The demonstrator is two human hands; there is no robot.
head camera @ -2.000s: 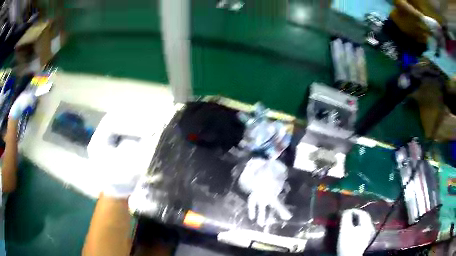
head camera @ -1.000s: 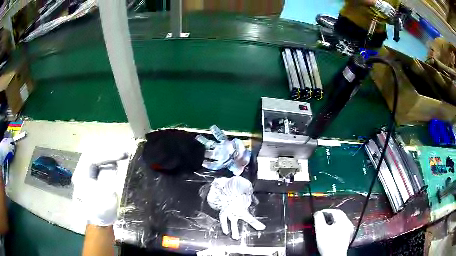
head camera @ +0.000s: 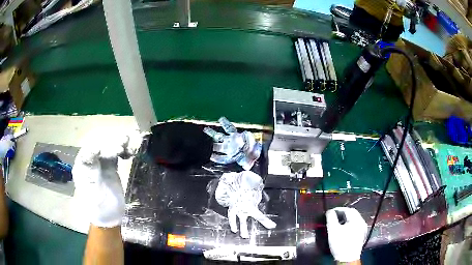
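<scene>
My left hand [head camera: 103, 181], in a white glove, is over the cream surface at the left, its fingers bent towards the black bench; their outline is washed out and I cannot tell if they hold anything. My right hand [head camera: 347, 234], in a white glove, is curled low over the dark red part of the bench. A small dark spot shows between its thumb and fingers; I cannot tell what it is. The grey screw feeder [head camera: 297, 135] stands ahead of my right hand. The thick black electric screwdriver [head camera: 353, 83] hangs tilted beside it, its black cable looping down near my right hand.
A spare white glove [head camera: 240, 194], a bluish-grey glove [head camera: 235, 147] and a black cloth heap [head camera: 178, 146] lie mid-bench. Silver-black bars [head camera: 412, 168] lie at the right; more bars [head camera: 315, 63] lie on the green belt [head camera: 217, 77]. A pale post [head camera: 129, 62] rises left of centre.
The view has steadied and swung right, then tilted slightly down. My left hand has moved forward and its fingers have changed pose. My right hand stays low, curled near the front edge.
</scene>
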